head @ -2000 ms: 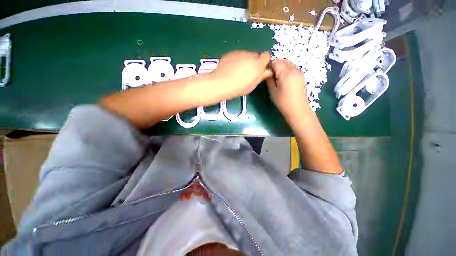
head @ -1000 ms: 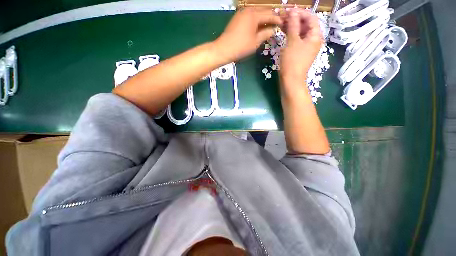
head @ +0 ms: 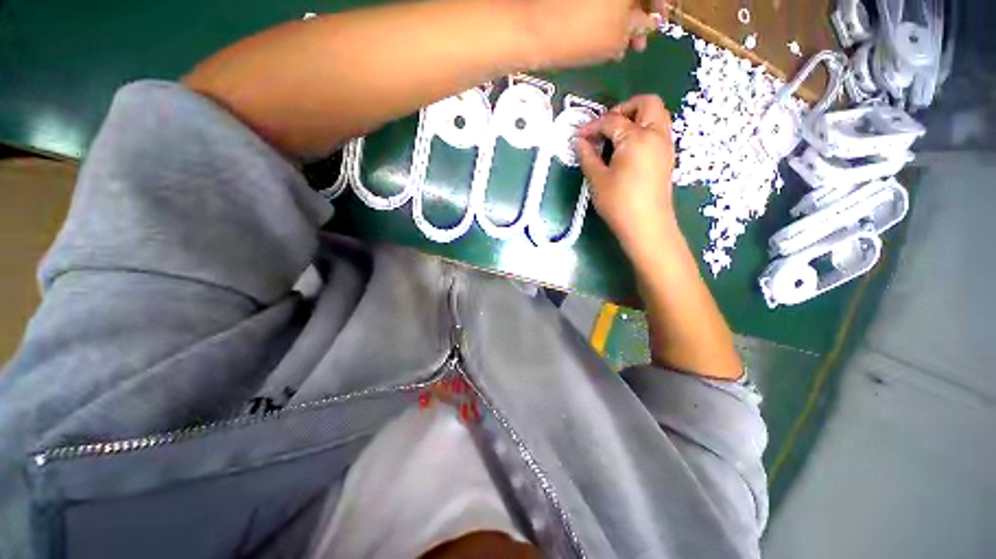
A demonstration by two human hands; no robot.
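Note:
White loop-shaped housings [head: 464, 120] lie in a row on the green surface, their round ends away from me. My right hand [head: 631, 153] is at the round end of the rightmost housing [head: 565, 133], thumb and finger close together at the disc; whether they pinch an insert is hidden. My left hand [head: 599, 33] is at the top edge of the picture, partly cut off, fingers curled beside the upper end of the pile of small white inserts [head: 730, 126]. A white bit shows at its fingertips; whether it is held is unclear.
An untidy heap of white housings [head: 841, 207] lies at the far right. A brown board [head: 792, 22] is behind the pile, with a small ring [head: 745, 15] and a few loose pieces on it. A brown carton [head: 31, 218] shows at the left edge.
My right hand has moved from the insert pile left and nearer me to the rightmost housing. My left hand stays high near the pile's far edge. The view has shifted and turned.

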